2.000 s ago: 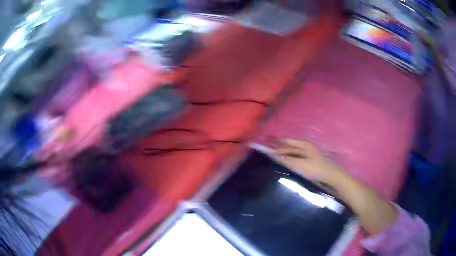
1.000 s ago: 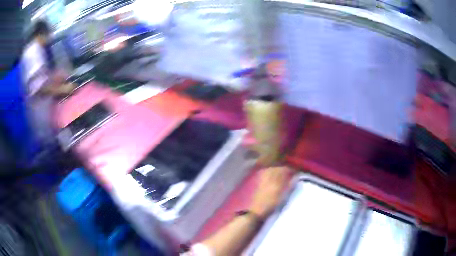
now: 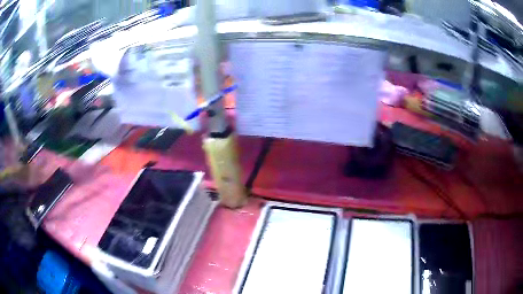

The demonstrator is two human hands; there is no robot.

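Neither of my hands is in the picture. In front of me, two tablets with glaring white screens lie side by side, one (image 3: 292,250) nearer the middle and one (image 3: 378,255) to its right. A third tablet (image 3: 446,255) with a black screen lies at their right, with bright reflections on it. All three are cut off by the lower edge. To the left stands a tablet stack (image 3: 192,232) with striped pale edges; its black top screen bears a small white barcode label (image 3: 149,245). The picture is blurred.
The wrapped post (image 3: 225,166) stands between stack and lit tablets, with a blue pen (image 3: 211,103) across it. Printed sheets (image 3: 304,92) hang behind the pink-red bench (image 3: 327,178). Another dark tablet (image 3: 50,194) lies far left; a blue stool (image 3: 57,273) is below. Cables lie at right.
The view has swung across the bench. The arm and hand seen reaching beside the post and lit tablet a second ago are out of the picture. The black-screened tablet at right now shows.
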